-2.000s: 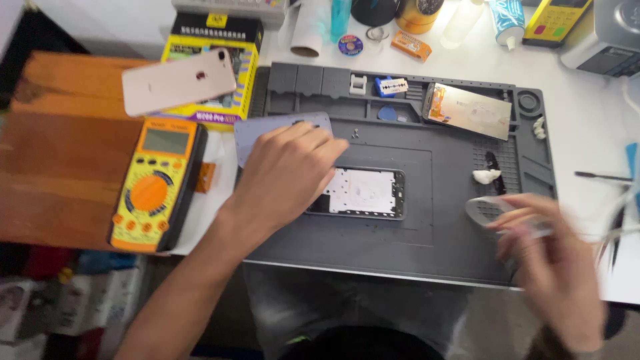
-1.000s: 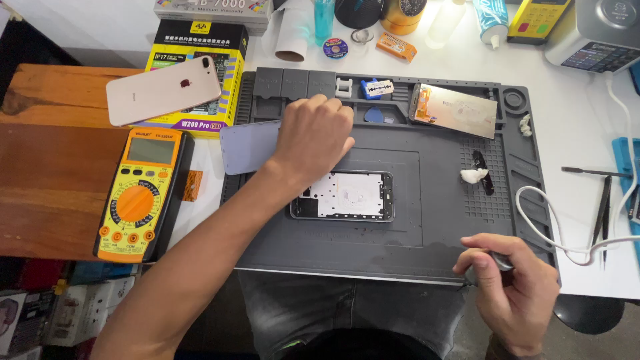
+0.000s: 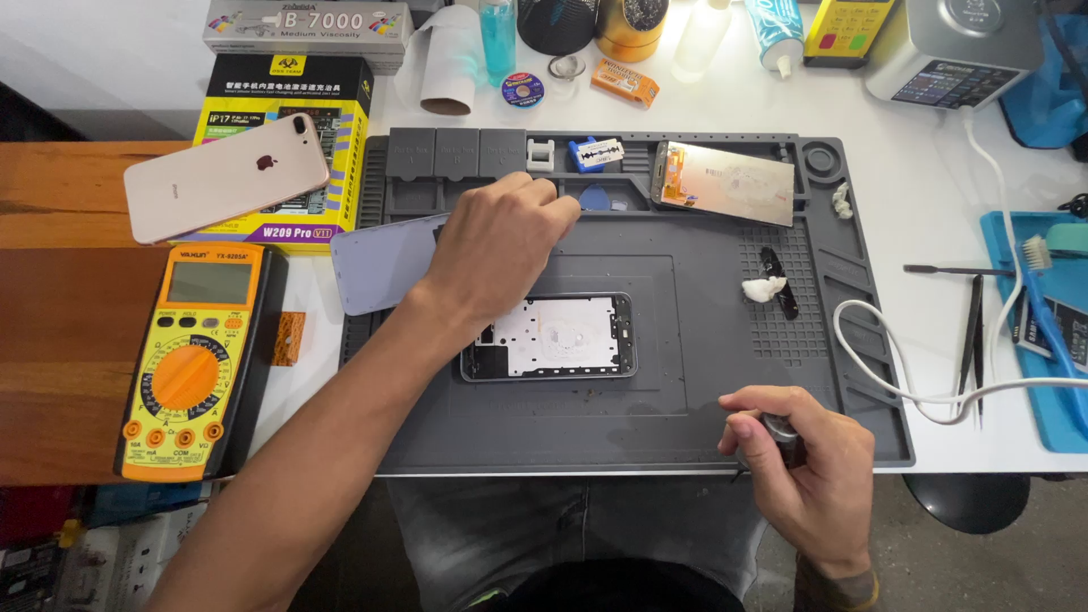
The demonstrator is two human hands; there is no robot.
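A smartphone mid-frame (image 3: 561,336) lies on the grey repair mat (image 3: 714,340). Above its left end is my left hand (image 3: 501,242), knuckles up, partly covering a lilac phone back cover (image 3: 382,259); its fingertips are hidden, so I cannot tell whether it holds anything. At the mat's front right, my right hand (image 3: 803,459) has its fingers curled round a small round metallic object (image 3: 778,427), mostly hidden by the fingers. A phone screen assembly (image 3: 731,183) rests on the mat's upper compartments. White wadding (image 3: 762,289) touches a black strip (image 3: 780,285).
An orange multimeter (image 3: 189,365) stands left of the mat, below a pink iPhone (image 3: 228,177) lying on a yellow box (image 3: 361,144). A razor blade (image 3: 600,155) and a blue pick (image 3: 594,198) sit in the mat's compartments. Tweezers (image 3: 971,340) and a white cable (image 3: 901,391) lie at right.
My right hand was blurred over the mat's right part two seconds ago and is now lower, at its front edge. My left hand has moved slightly up from the phone frame.
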